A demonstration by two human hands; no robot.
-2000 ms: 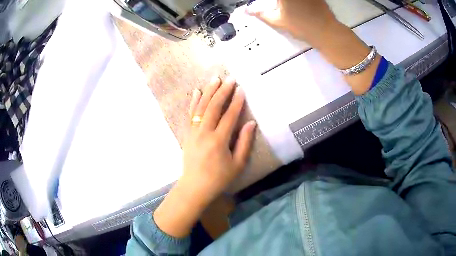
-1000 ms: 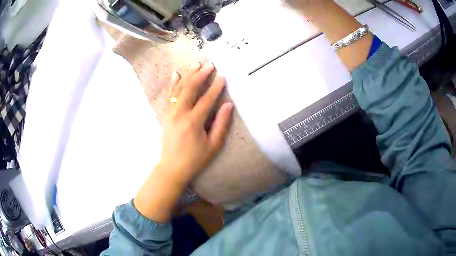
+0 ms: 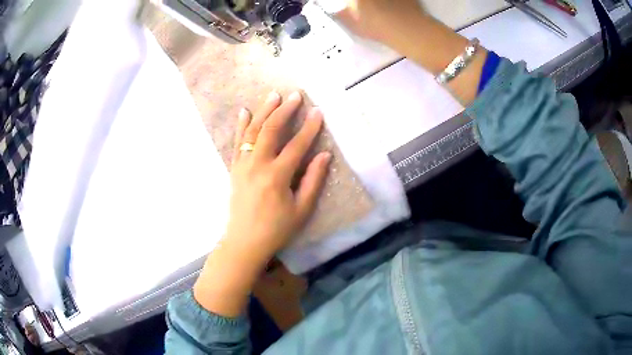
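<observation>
A beige-brown flecked fabric panel [image 3: 222,90] lies on the white machine table, with white backing [image 3: 388,187] showing along its right side and near end. Its far end runs under the sewing machine head [image 3: 208,17]. My left hand [image 3: 270,173] lies flat on the panel, fingers apart, palm down. My right hand [image 3: 378,17] is at the top edge, right of the dark round knob [image 3: 298,26]. Its fingertips are partly cut off by the frame, so I cannot tell whether it holds anything. The presser foot area [image 3: 269,43] is overexposed.
A long white folded sheet [image 3: 93,118] lies at the left. Tweezers [image 3: 537,15] and red-handled snips [image 3: 565,5] lie at the top right. A printed ruler [image 3: 436,154] runs along the front edge. Checked dark cloth [image 3: 21,132] is at the far left.
The panel has moved up toward the machine, and its near end with a white border now shows. My left hand has shifted left since the earliest frame. My right hand moved out and back.
</observation>
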